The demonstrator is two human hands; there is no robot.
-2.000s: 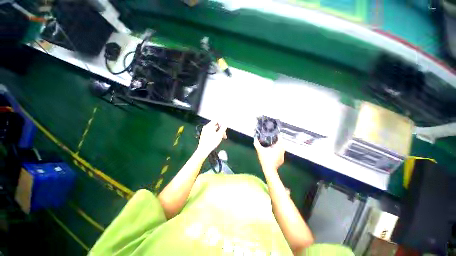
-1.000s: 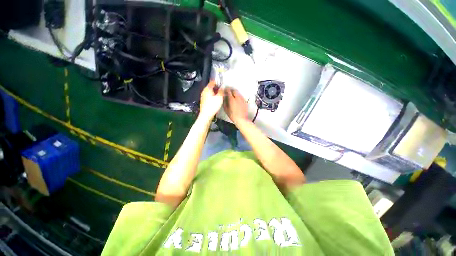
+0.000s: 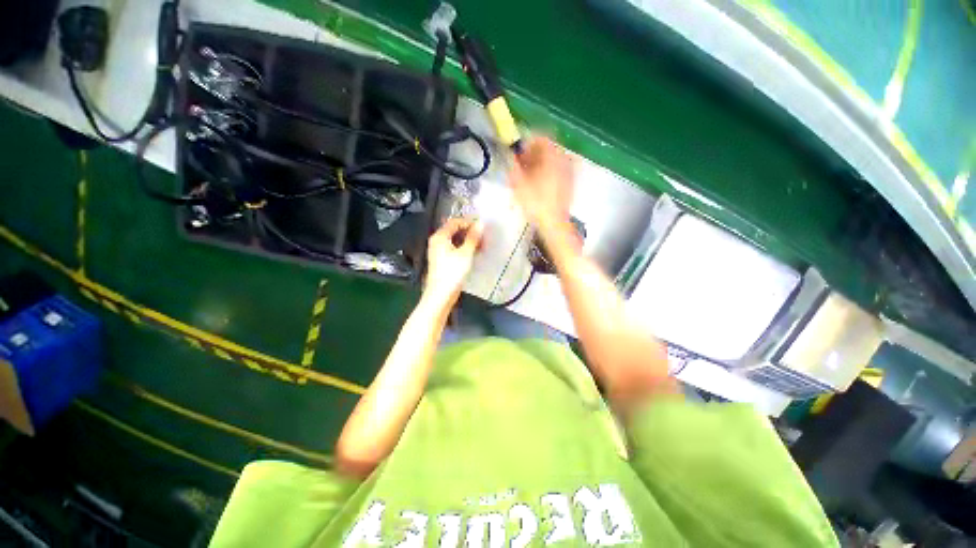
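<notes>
The black fan unit [image 3: 544, 253] lies on the white bench [image 3: 494, 280], mostly hidden under my right wrist and forearm; its cord curves out at its left. My right hand [image 3: 543, 180] is blurred and reaches the tip end of the electric screwdriver [image 3: 496, 105], which has a black handle and yellow collar; whether it grips it cannot be told. My left hand [image 3: 454, 244] is at the bench edge with fingertips pinched together; what is between them is too small to tell. A clear small parts bag [image 3: 460, 193] lies just beyond it.
A black divided tray [image 3: 305, 241] with corded units and clear bags is at the left. A white-topped box [image 3: 712, 284] and a cardboard box [image 3: 833, 337] stand at the right. A blue crate [image 3: 59, 348] is on the green floor at the far left.
The fan unit was first held in my right hand, then lay on the bench. My right hand has since moved from beside my left hand up and right to the screwdriver.
</notes>
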